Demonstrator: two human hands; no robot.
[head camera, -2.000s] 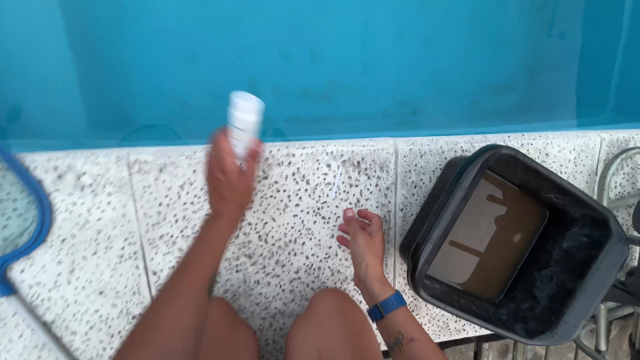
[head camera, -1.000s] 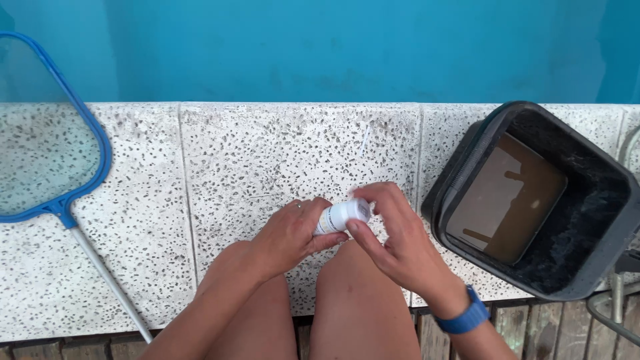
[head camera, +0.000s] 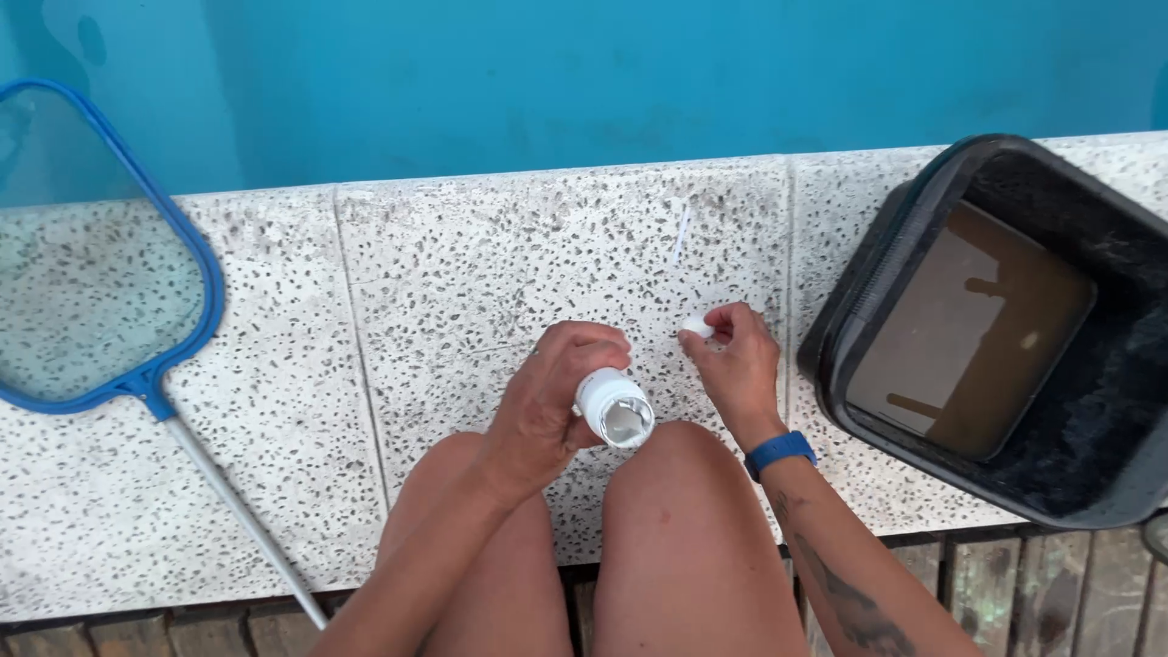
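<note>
My left hand (head camera: 557, 388) is wrapped around a small white plastic bottle (head camera: 607, 397), tilted so that its uncapped mouth, with torn foil round the rim, faces the camera. To the right, the thumb and fingers of my right hand (head camera: 735, 351) pinch a small white cap (head camera: 698, 327) just over the speckled stone slab. Beyond that hand a thin white strip (head camera: 682, 234) lies on the stone. A blue band is on my right wrist.
Pool water (head camera: 584, 82) lies beyond the pale speckled coping (head camera: 438, 237). A blue-framed skimmer net (head camera: 214, 283) with a metal pole is at the left. At the right stands a black plastic tub (head camera: 839, 365) holding brownish water. Wooden decking (head camera: 1031, 584) runs along the near edge.
The bottle, white at its top while both hands were on it one second ago, is now uncapped. My right hand has moved away from it with the cap.
</note>
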